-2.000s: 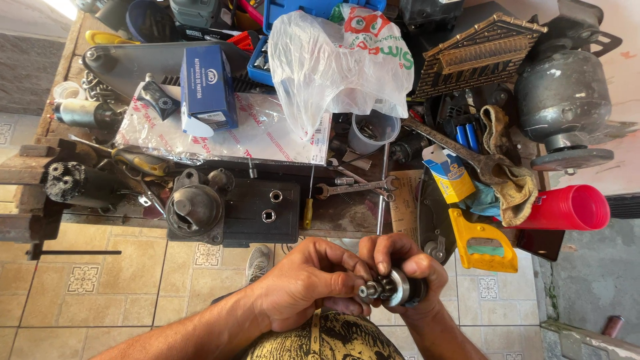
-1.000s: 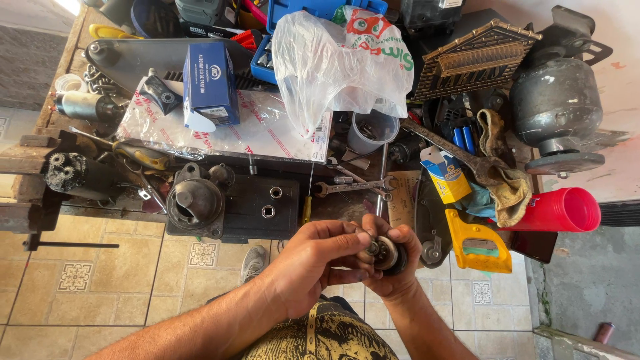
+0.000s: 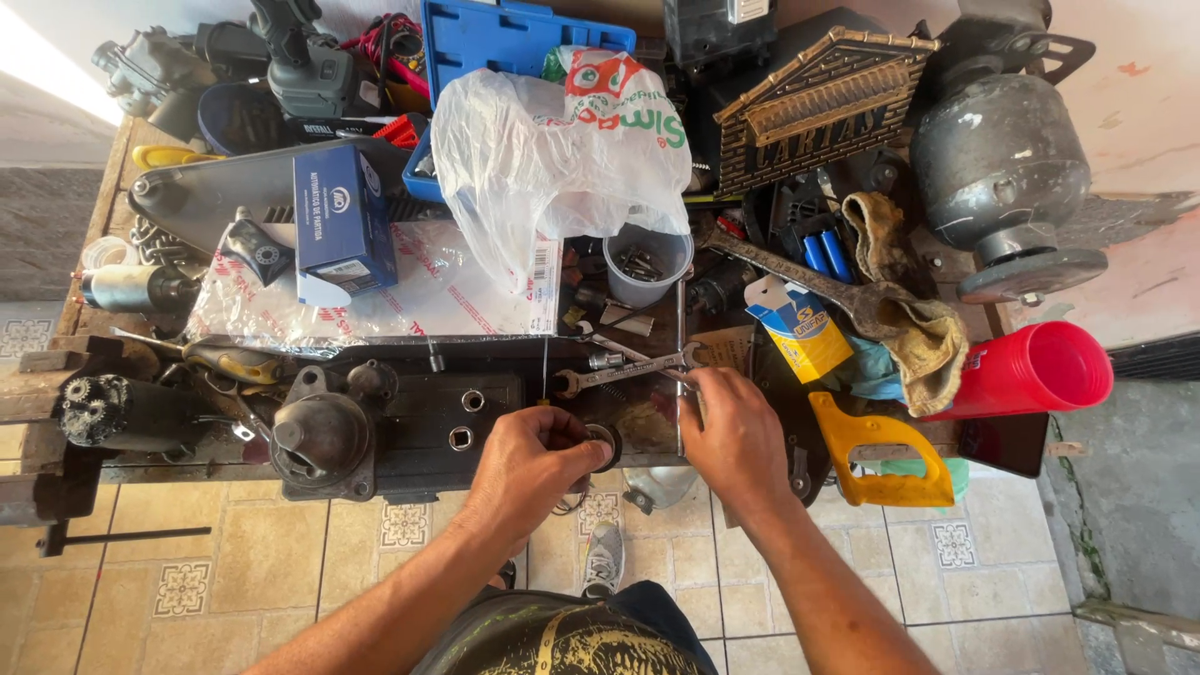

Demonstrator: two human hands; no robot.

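Observation:
My left hand is at the front edge of the workbench, its fingers around a dark round metal part, partly hidden by them. To its right, my right hand reaches over the bench with its fingertips beside a long steel bar and the end of a combination wrench; whether it grips either is not clear. Left of my hands, two sockets stand on a black case. A cast metal starter housing sits beside that case.
A plastic tub of small metal parts stands behind my hands. Farther back are a plastic bag and a blue box. At right lie a yellow saw handle, a large wrench and a red cup. A geared motor part is at left.
Both hands were together around the metal part; now they are apart. The left hand keeps the part, and the right hand has let go of it and moved right to the tools.

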